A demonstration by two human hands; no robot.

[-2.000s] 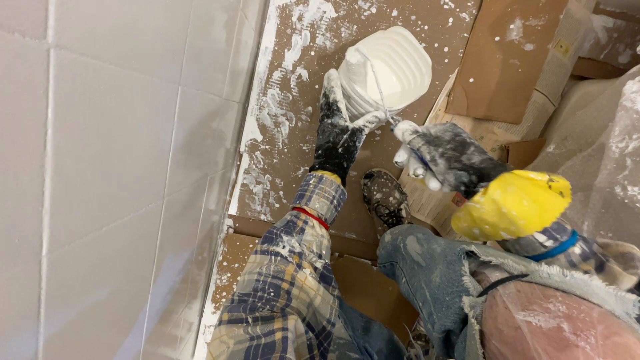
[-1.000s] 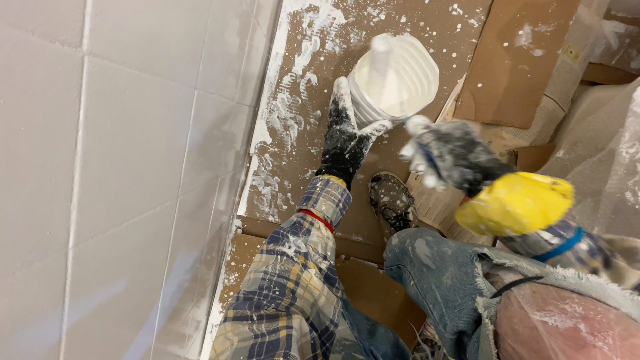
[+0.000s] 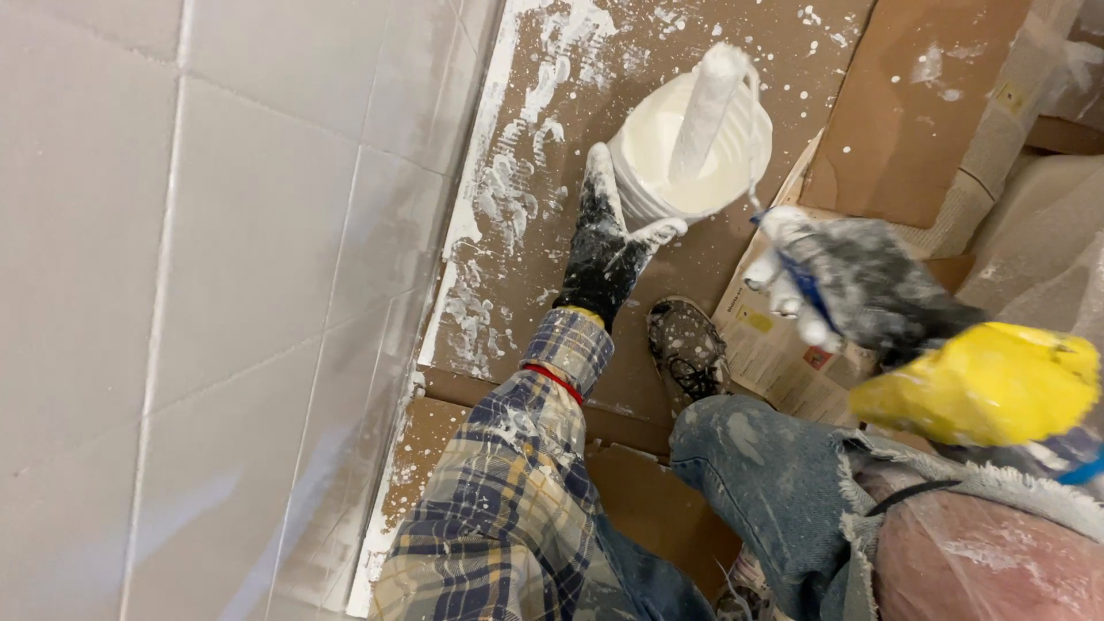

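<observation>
My left hand (image 3: 611,246), in a black work glove smeared with white paint, holds the lower side of a white ribbed plastic bucket (image 3: 630,194) with its thumb and fingers spread. White paint (image 3: 655,151) lies inside. A paint-coated roller (image 3: 703,116) on a wire frame stands tilted in the bucket, its top end above the rim. To the right, my right hand (image 3: 828,276), in a paint-covered glove with a yellow cuff, grips the roller's blue handle (image 3: 806,289), somewhat blurred.
A tiled wall (image 3: 250,259) fills the left side. Paint-spattered cardboard (image 3: 535,285) covers the floor, with another cardboard piece (image 3: 914,103) and printed paper (image 3: 776,354) at right. My spattered shoe (image 3: 687,349) is below the bucket. Translucent plastic sheeting (image 3: 1044,233) lies at the right edge.
The roller has come to stand tilted up out of the bucket, plainer than before. My left hand has kept its hold on the bucket.
</observation>
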